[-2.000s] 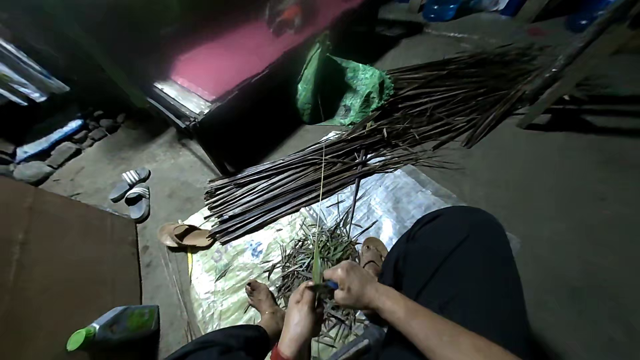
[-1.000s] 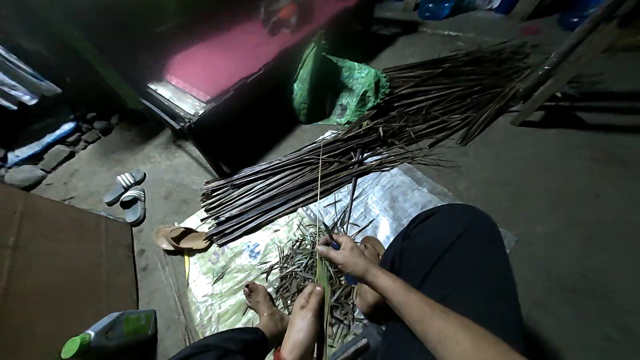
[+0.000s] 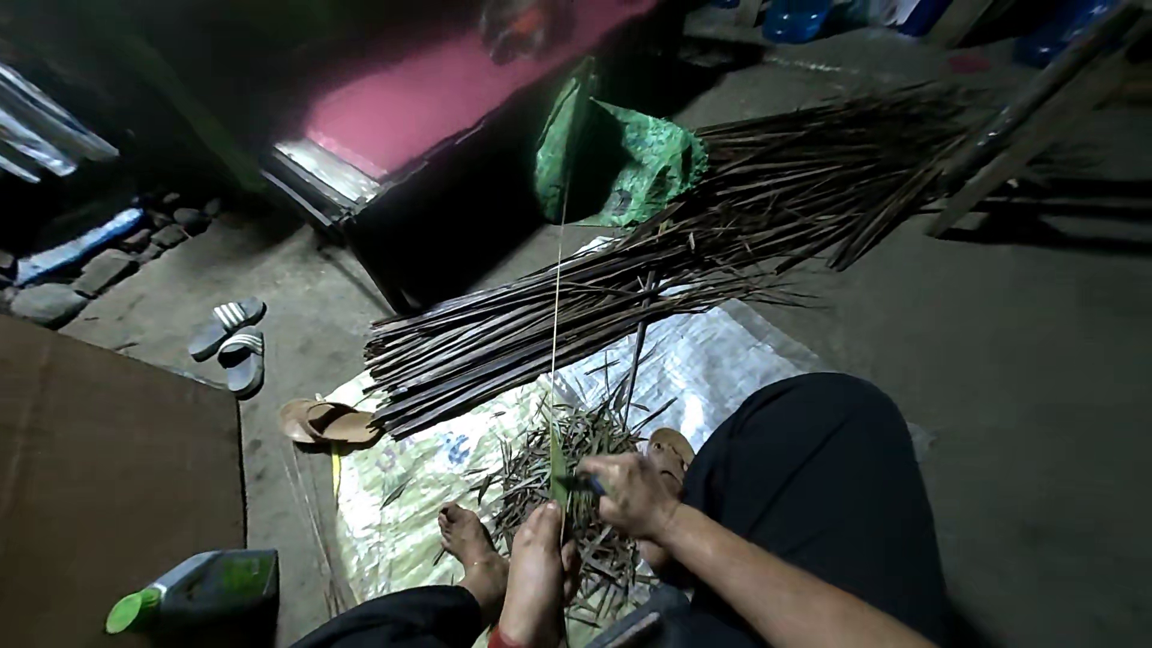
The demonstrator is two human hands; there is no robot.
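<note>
My right hand [image 3: 630,493] is closed on a small tool with a blue handle [image 3: 594,484], its dark blade against a green leaf strip [image 3: 558,468]. A long thin pale rib [image 3: 556,315] runs up from the strip. My left hand [image 3: 537,562] is at the lower middle, a red band at its wrist, thumb and fingers pinching the strip's lower end. Beneath both hands lies a pile of leaf scraps [image 3: 594,562] on flattened plastic sacks [image 3: 396,513]. Beyond them stretches a large bundle of dry brown leaf fronds [image 3: 504,337].
Brown sandals [image 3: 328,421] and grey slides [image 3: 241,360] lie at the left. A cardboard box [image 3: 117,450] and a green-capped jug [image 3: 202,589] stand lower left. A green plastic bag [image 3: 648,166] sits by a pink-topped table [image 3: 432,99]. A wooden leg [image 3: 1017,153] stands upper right.
Since one second ago, my right hand has moved down along the strip, nearer my left hand. Two seconds ago the two hands were also close together.
</note>
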